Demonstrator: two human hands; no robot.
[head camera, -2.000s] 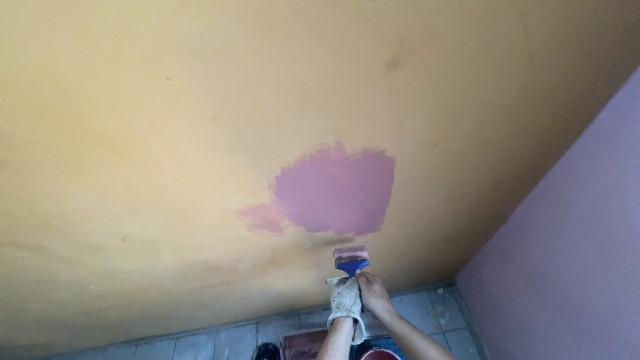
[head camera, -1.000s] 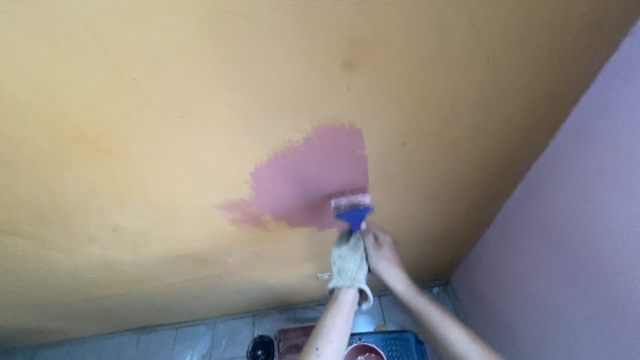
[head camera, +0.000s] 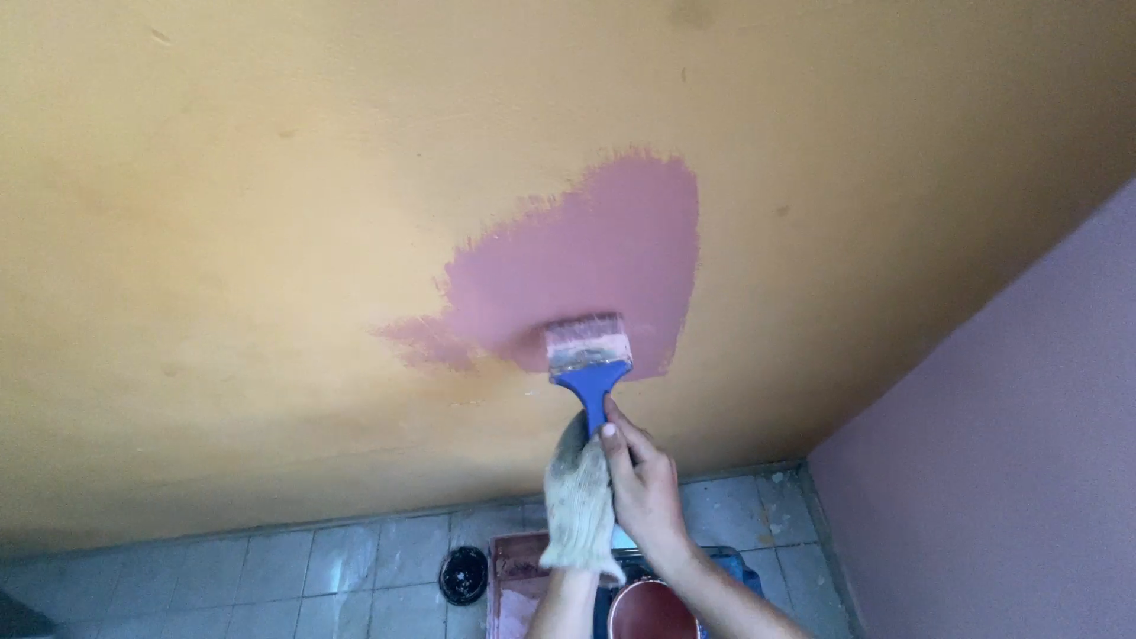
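A wide paintbrush with a blue handle (head camera: 593, 382) has its paint-covered bristles against a mauve painted patch (head camera: 586, 253) on the yellow wall (head camera: 266, 222). My left hand (head camera: 579, 497), in a knitted work glove with a darker fingertip area, grips the lower handle. Beside it on the right, my bare right hand (head camera: 641, 479) also holds the handle, with its thumb and fingers near the blue neck. The end of the handle is hidden by the hands.
Below on the grey tiled floor (head camera: 342, 559) stand a paint tray (head camera: 516, 555), a round container of reddish paint (head camera: 652, 612) and a blue object (head camera: 732, 564) behind it. A small black round lid or dish (head camera: 463, 575) lies left of the tray. A purple wall (head camera: 1003, 426) meets the yellow one at right.
Both hands have raised the brush from below the mauve patch onto its lower part, then moved it left from the patch's right edge. The view has shifted somewhat.
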